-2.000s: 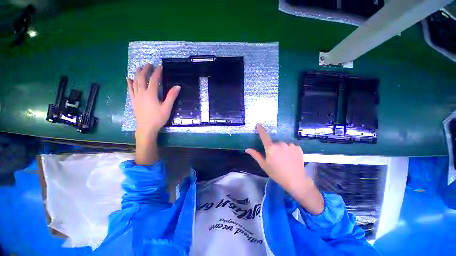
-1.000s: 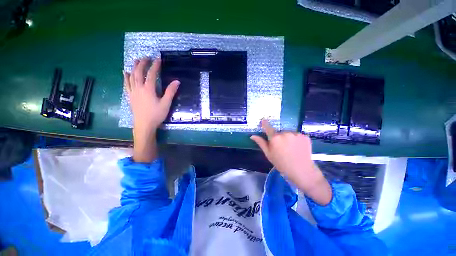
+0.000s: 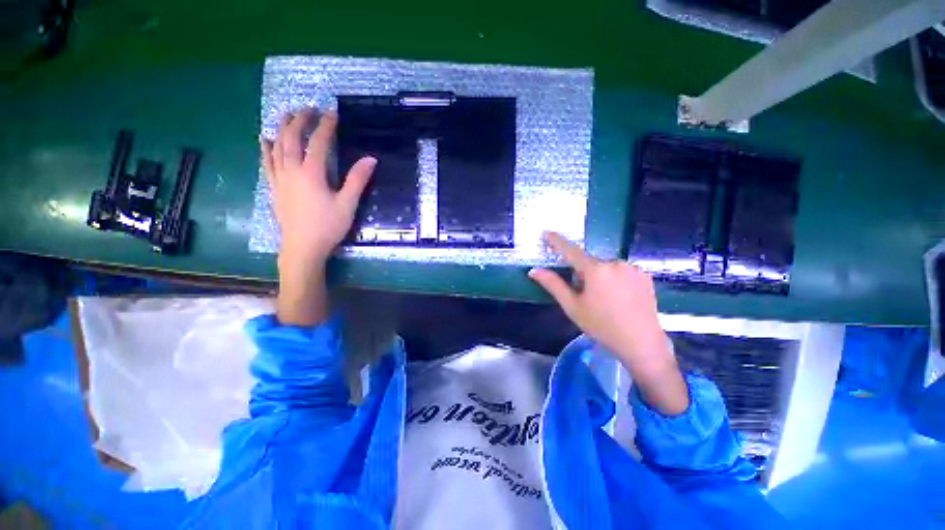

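Observation:
A black panel (image 3: 475,171) with a central slot lies flat on a silvery bubble-wrap sheet (image 3: 554,114), in front of me. My left hand (image 3: 311,197) lies with fingers spread on the sheet's left part and over the panel's left edge, holding nothing. My right hand (image 3: 611,300) is at the sheet's lower right corner, index finger extended onto it, thumb apart, holding nothing. A black U-shaped bracket (image 3: 143,197) lies on the green bench to the left.
Spare black panels (image 3: 762,223) lie on the green bench (image 3: 456,26) at right. A white post (image 3: 788,67) crosses behind them. Below the bench edge are a carton with white sheets (image 3: 166,383) at left and a white parts box (image 3: 813,399) at right. More wrapped dark items (image 3: 762,12) are at the far right.
The sheet and panel sit slightly farther up in the view. My right hand has shifted slightly right, still at the sheet's lower right corner. My left hand stays on the left part.

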